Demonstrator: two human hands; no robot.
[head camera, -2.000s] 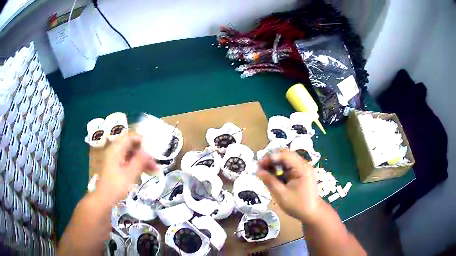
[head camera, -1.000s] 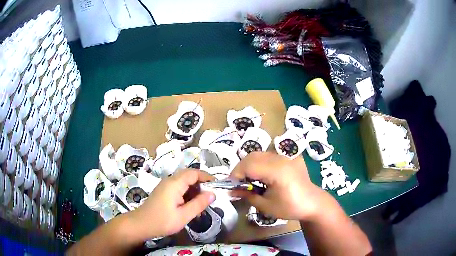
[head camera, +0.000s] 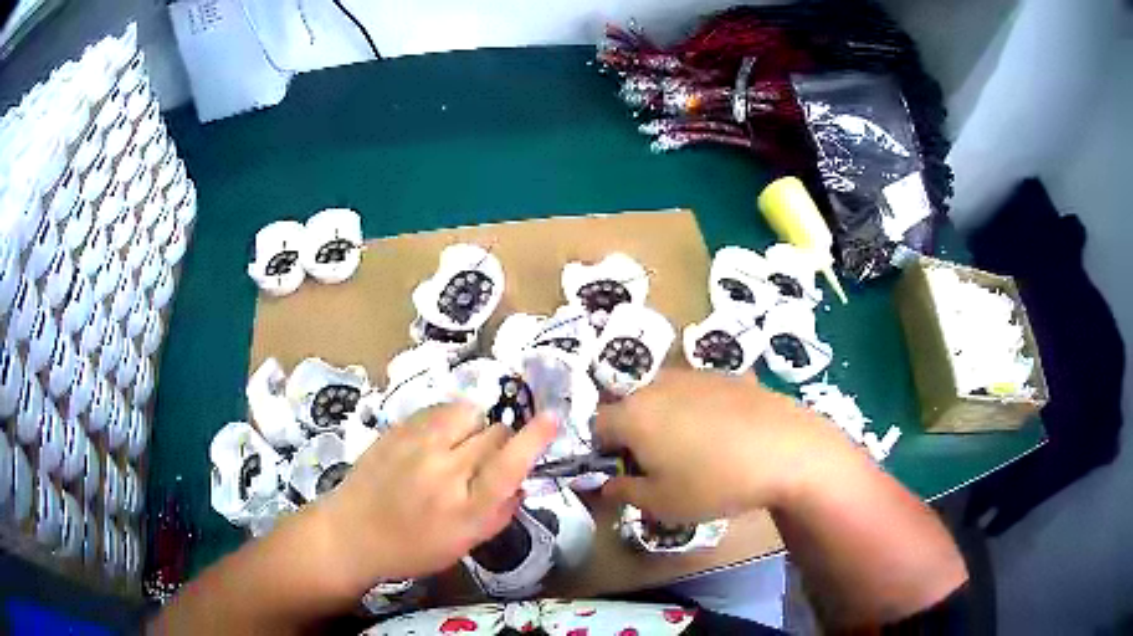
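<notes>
White camera housings with black ringed lamp boards lie on the brown cardboard sheet (head camera: 360, 292). My left hand (head camera: 435, 478) is on a housing (head camera: 557, 388) in front of me, fingers at its rim; whether it grips the housing or a small part is hidden. My right hand (head camera: 696, 441) is shut on slim metal pliers (head camera: 578, 467), whose jaws point left towards my left fingertips, just below that housing. Their handles are mostly hidden in the palm.
Stacked housings (head camera: 81, 298) stand at the left. Small white fittings (head camera: 845, 410), a yellow bottle (head camera: 795, 214), four-sided carton of white bits (head camera: 922, 354), red and black cables (head camera: 708, 93) and a dark bag (head camera: 864, 162) are at the right. More housings (head camera: 733, 286) sit beside the cardboard.
Over two seconds my hands came together at the centre, my left hand leaving the upper-left housing. Since one second ago, a housing is tilted up at my left fingers. The view shifted.
</notes>
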